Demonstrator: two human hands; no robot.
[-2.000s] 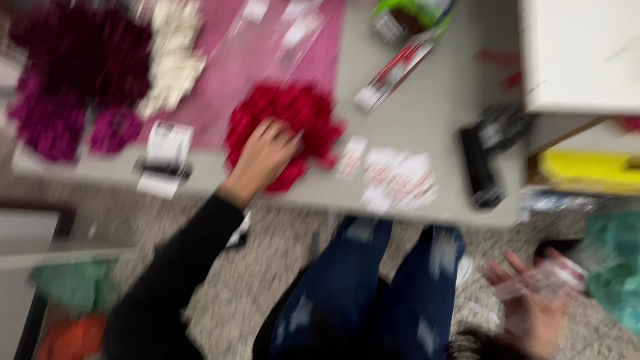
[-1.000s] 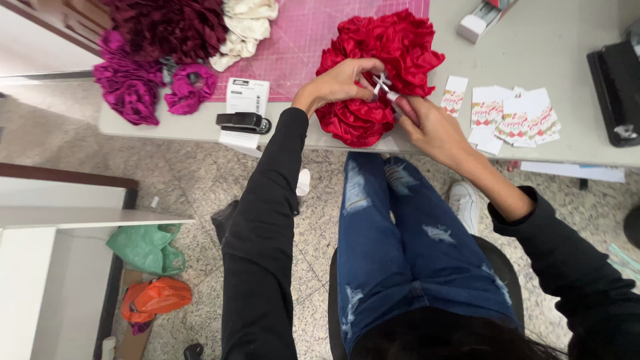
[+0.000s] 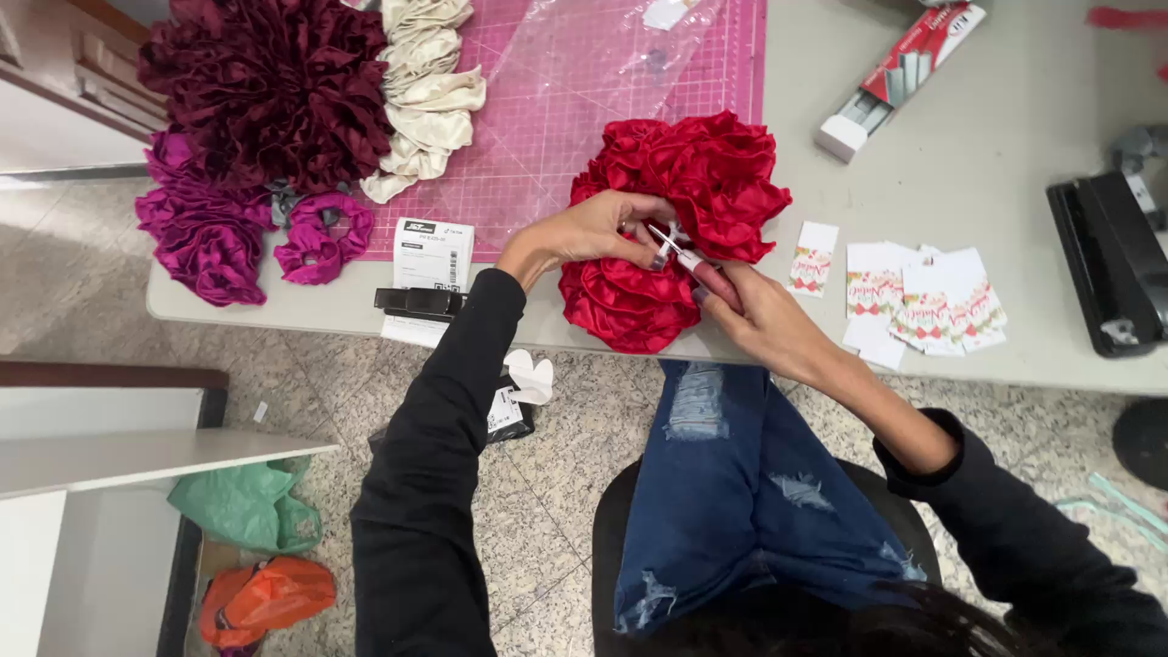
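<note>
A bunch of red satin scrunchies (image 3: 639,306) lies at the table's front edge, partly on a pink cutting mat (image 3: 538,119). My left hand (image 3: 607,228) rests on its middle, fingers gripping a white tie or strip (image 3: 671,239) there. In my right hand (image 3: 762,315) is a small tool with a dark pink handle (image 3: 714,281) and metal blades, apparently scissors, whose tip meets the white strip. Burgundy scrunchies (image 3: 274,91), magenta scrunchies (image 3: 205,228) and cream scrunchies (image 3: 424,91) are bunched at the left. Printed cards (image 3: 944,297) lie right of my right hand.
On the table are a black stapler (image 3: 1113,265) at the right, an open staple box (image 3: 899,78), a clear plastic bag (image 3: 593,82), and a shipping label (image 3: 433,251) under a black clip-like object (image 3: 420,303). Green (image 3: 251,502) and orange bags (image 3: 269,602) sit low at the left.
Two seconds ago my right hand was away from the table, low at the right; now it is at the red bunch with the pink-handled tool. Since one second ago both hands have stayed at its middle.
</note>
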